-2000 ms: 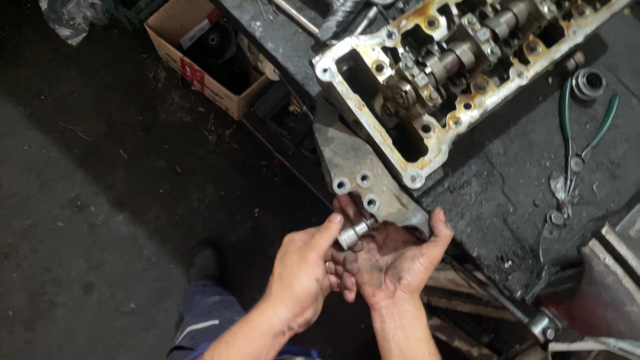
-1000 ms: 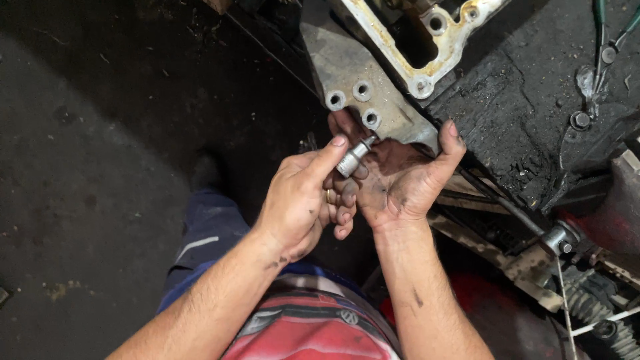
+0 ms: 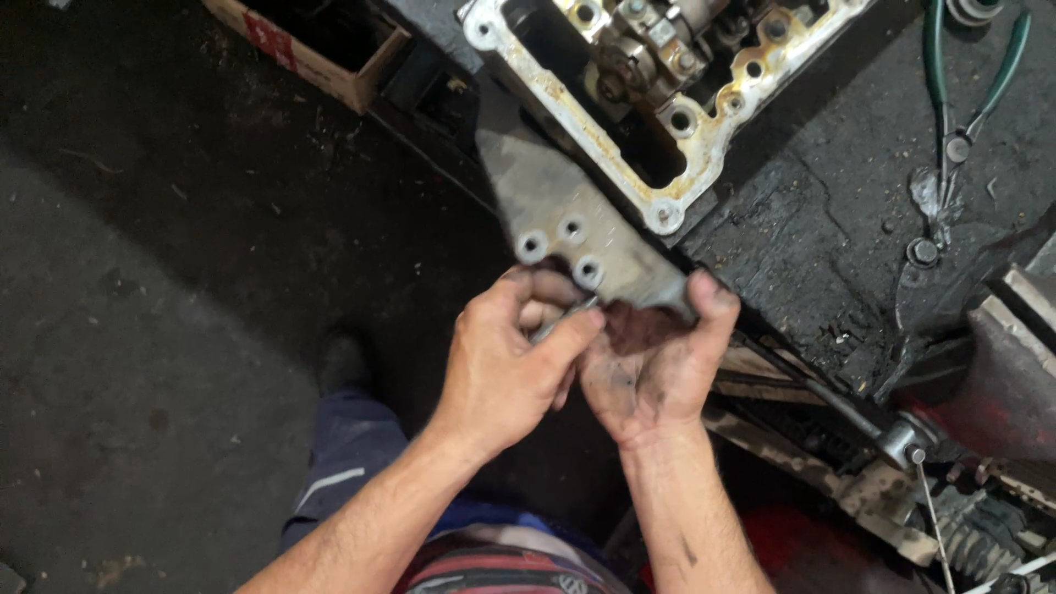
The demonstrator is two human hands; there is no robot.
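Observation:
My left hand (image 3: 516, 355) is closed around a metal socket bit (image 3: 565, 320), mostly hidden by the thumb and fingers, close to the lower edge of a grey cast metal bracket (image 3: 549, 186). The bracket has three round bolt holes near that edge. My right hand (image 3: 660, 355), palm up and stained dark, holds the bracket's lower right corner, the thumb on its edge and the fingers beneath it. Right above the bracket lies a cylinder head (image 3: 594, 140) with its camshaft parts showing, on the dark workbench (image 3: 808, 231).
Green-handled pliers (image 3: 957, 148) lie on the bench at the right, near a bolt (image 3: 921, 251). A red bench vise (image 3: 982, 379) stands at the lower right. At upper left is a cardboard box (image 3: 330, 78).
The socket bit, plainly visible before, is now largely covered by my left hand, whose thumb and fingers have closed further around it. My right hand stays at the bracket's corner.

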